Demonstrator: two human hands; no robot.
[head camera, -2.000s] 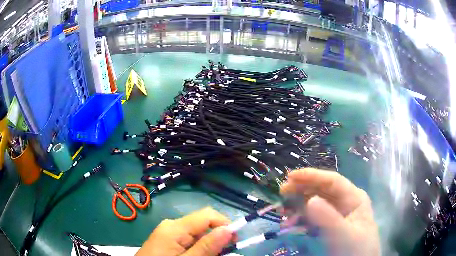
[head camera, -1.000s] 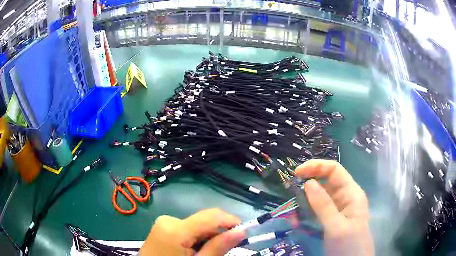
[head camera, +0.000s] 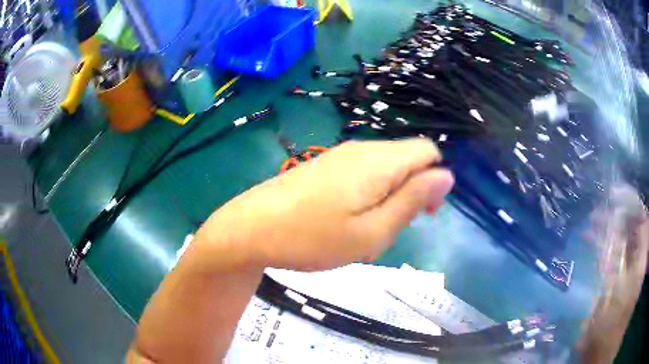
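My left hand (head camera: 334, 206) is large in the middle, its thumb and fingers close together. Dark cable shows beside its fingertips, but I cannot tell if it is gripped. My right hand (head camera: 619, 263) is blurred at the right edge, and what it holds cannot be told. Black wire harnesses (head camera: 370, 334) with white labels lie across the white printed sheet (head camera: 245, 348) at the near edge. A pale ruler (head camera: 445, 306) lies on the sheet. The large harness pile (head camera: 462, 92) lies beyond my hands.
Orange-handled scissors (head camera: 302, 158) are partly hidden behind my left hand. A branched black cable (head camera: 160, 167) lies at left. Behind it are an orange pen cup (head camera: 124, 103), a teal cylinder (head camera: 196, 91), a blue bin (head camera: 267, 44) and a white fan (head camera: 39, 89).
The view has swung left and down. My hands have moved apart, the right one to the right edge. The labelled wire end held between them is no longer visible there. More of the paper and ruler shows.
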